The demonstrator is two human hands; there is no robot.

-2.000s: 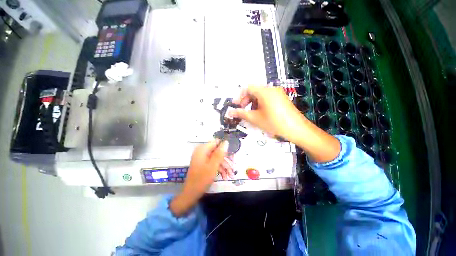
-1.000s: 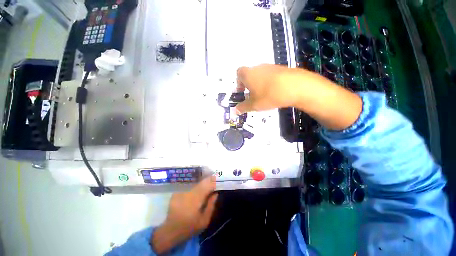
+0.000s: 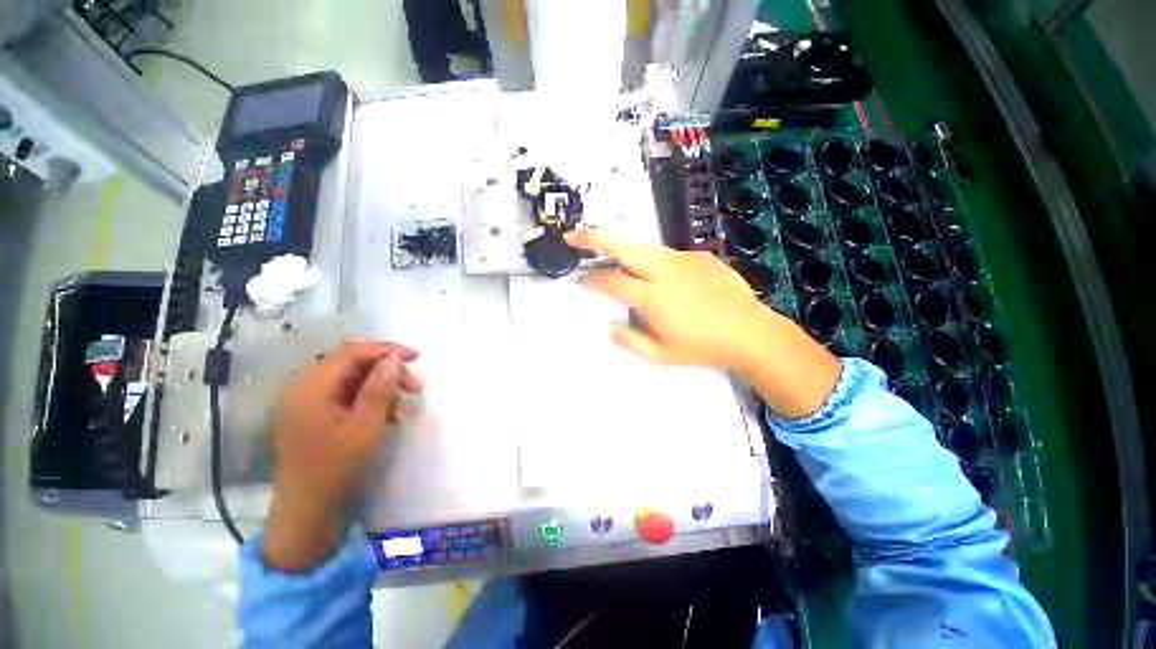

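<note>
The fixture (image 3: 553,203), a black-and-gold holder on a light plate, sits toward the back of the machine bed. A round black disc (image 3: 554,252) lies at its front edge. My right hand (image 3: 691,304) is just right of the disc, its index finger at the disc's edge and its other fingers apart, with nothing seen in it. My left hand (image 3: 332,412) is over the left part of the bed, away from the fixture. Its fingers are curled with the tips close together, and whether they hold something small cannot be told.
Small black screws (image 3: 425,244) lie in a square left of the fixture. A teach pendant (image 3: 273,178) and white crumpled wipe (image 3: 282,283) are at the left. The blister tray (image 3: 875,273) is right of the machine. A red button (image 3: 654,526) and green-lit button (image 3: 550,530) are in front.
The fixture and its plate have moved back, away from me. My right hand has drawn off the module to the disc's edge. My left hand has moved from the front panel onto the bed's left.
</note>
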